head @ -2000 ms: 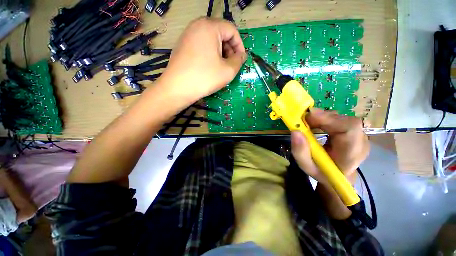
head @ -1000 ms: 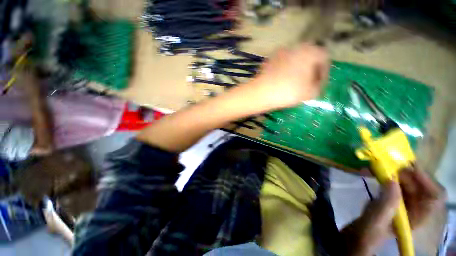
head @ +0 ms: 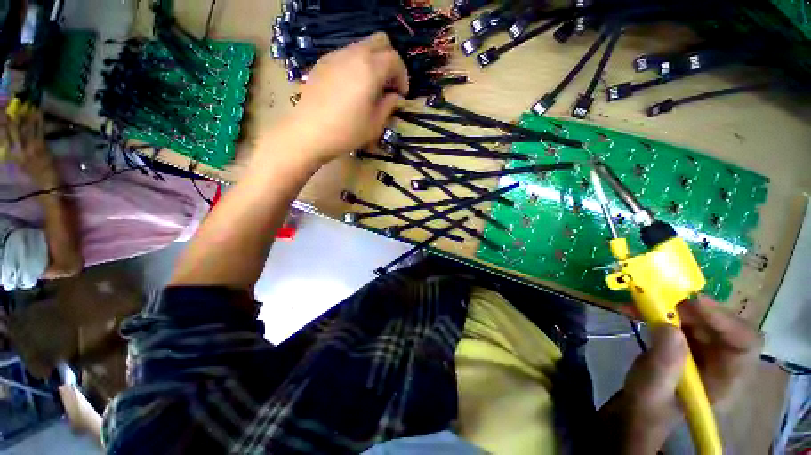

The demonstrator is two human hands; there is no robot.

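The green PCB panel [head: 711, 209] lies on brown cardboard, slanting down to the right. Several black cable leads [head: 471, 155] lie across its left part, with connectors pointing left. My right hand [head: 694, 355] holds the yellow soldering gun [head: 665, 280]. Its dark soldering tip [head: 627, 194] and thinner feed tube [head: 606, 203] point at the panel's upper left part, near a cable end. My left hand [head: 351, 102] is at the near edge of the pile of loose cables [head: 360, 31], left of the panel. Its fingertips are curled, and I cannot tell if they hold a cable.
More black cables with connectors [head: 516, 27] lie beyond the panel, bundled at the upper right. A neighbour's green panel with dark cables [head: 200, 98] is at upper left. A person's arm [head: 53, 195] shows at far left. The bench's front edge runs below the panel.
The view has swung left. My left hand has moved from the panel to the loose cable pile. The soldering gun remains in my right hand over the panel.
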